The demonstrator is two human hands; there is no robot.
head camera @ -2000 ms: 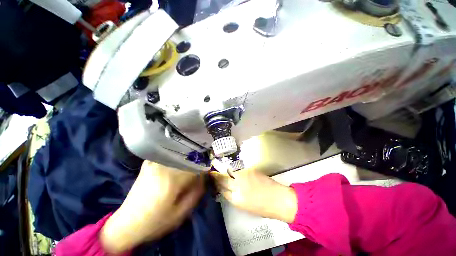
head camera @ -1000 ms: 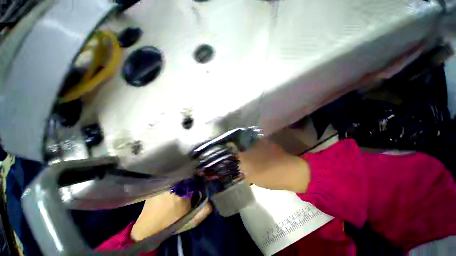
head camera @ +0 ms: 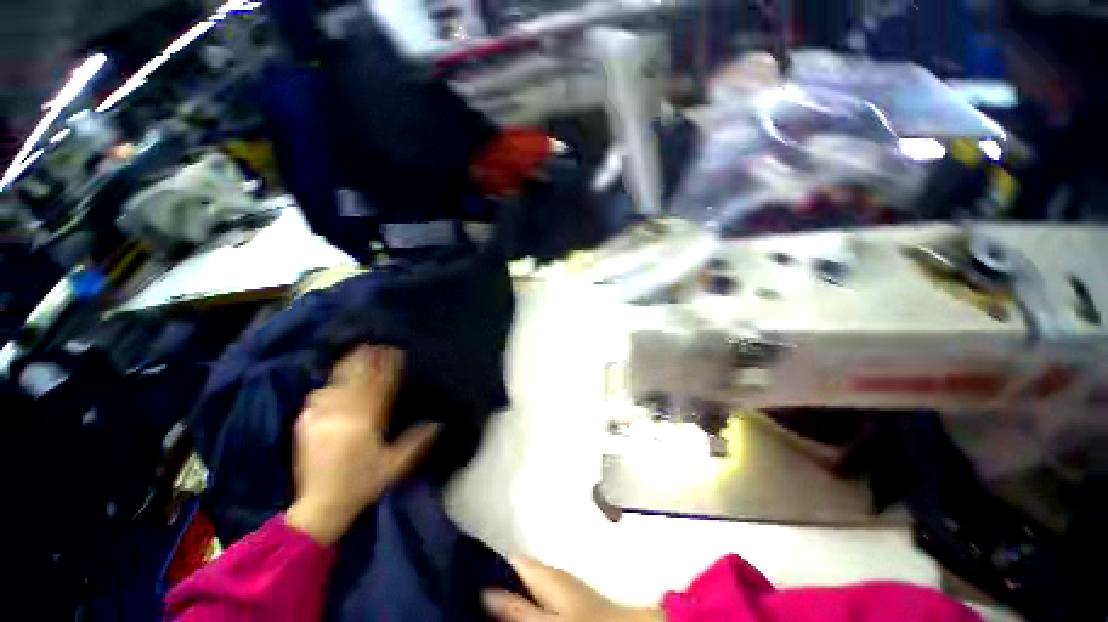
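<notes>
The dark navy garment piece (head camera: 425, 328) is heaped on the table's left part and hangs over its near edge, left of the needle area. My left hand (head camera: 346, 444) lies on the cloth with thumb and fingers spread. My right hand (head camera: 559, 595) is at the cloth's near right edge, partly cut off by the frame's bottom; its grip is unclear. The white lockstitch machine (head camera: 851, 365) stands at right, blurred, with its lamp lighting the throat plate (head camera: 680, 456). No cloth shows under the presser foot area.
A clear plastic bag (head camera: 826, 134) lies behind the machine arm. A black glossy bag (head camera: 984, 547) is right of the needle. Another white table (head camera: 237, 261) and heaped dark cloth are at far left. A red item (head camera: 516, 160) is behind the garment.
The view has pulled back and up from the machine head. Both hands have left the needle area; the left lies on the garment at left, the right is nearer the wearer.
</notes>
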